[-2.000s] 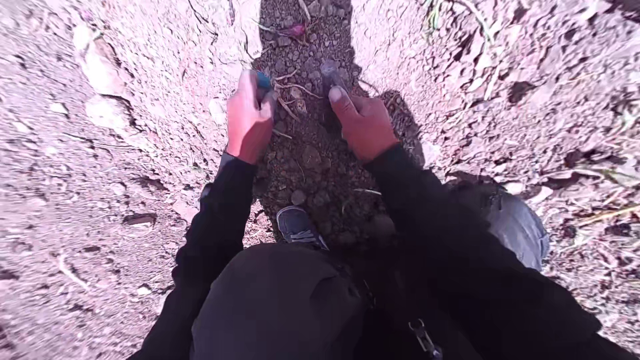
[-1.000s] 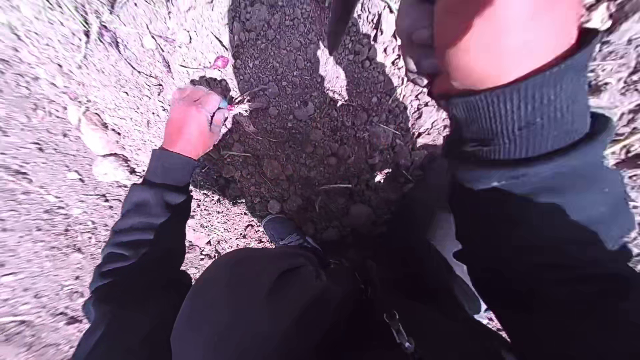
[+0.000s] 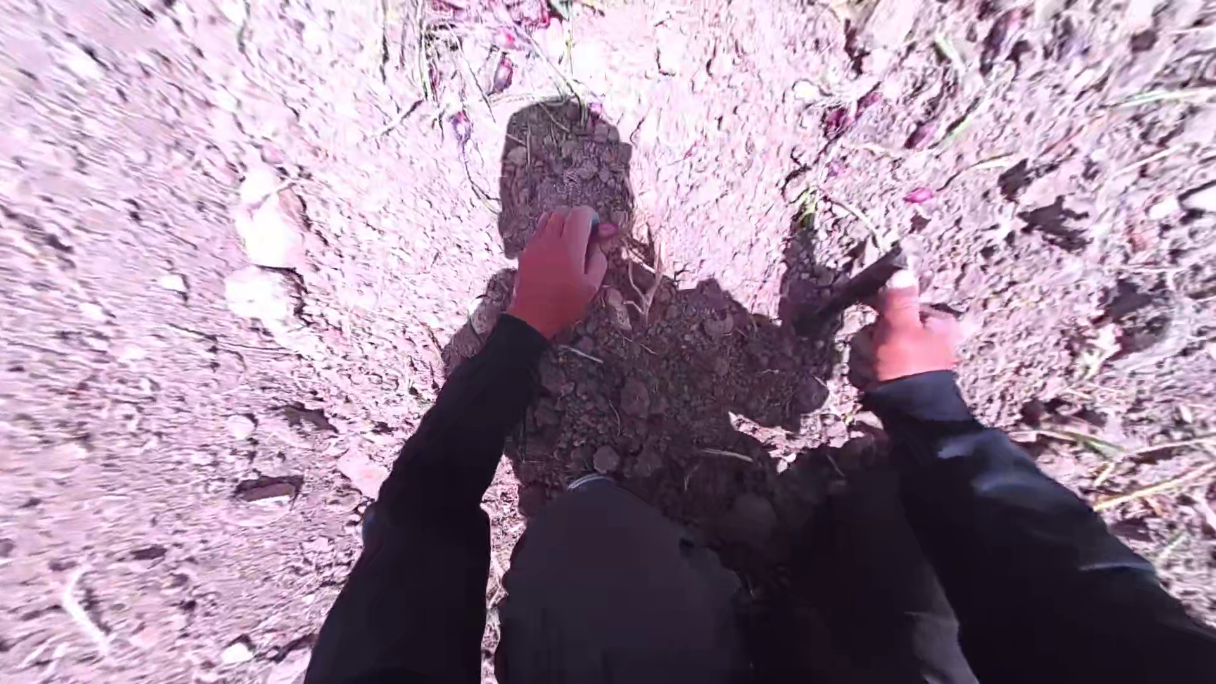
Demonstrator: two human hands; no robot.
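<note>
My left hand [image 3: 560, 271] is closed around a small pink-red bulb [image 3: 606, 230] at the centre, low over shaded soil; a bit of blue-green shows at its fingertips. Pale, thin roots or stems [image 3: 646, 280] spread just right of those fingers. On the right, my right hand [image 3: 910, 332] grips a dark, flat tool [image 3: 860, 283], whose kind I cannot tell. The tool slants down to the left over a shadowed patch of soil. Beyond my hands lie small purple-red bulbs, likely onions [image 3: 502, 73], with thin green stalks.
Cloddy, dry soil [image 3: 380, 237] surrounds my legs. Large pale stones [image 3: 266, 228] lie at the left. Another pink bulb [image 3: 920, 195] rests beyond my right hand. Dry stalks [image 3: 1154, 489] are scattered at the right edge. My knee [image 3: 608, 579] is at the bottom centre.
My right hand, raised close to the camera one second ago, is now lower and farther out with the dark tool. The view has shifted.
</note>
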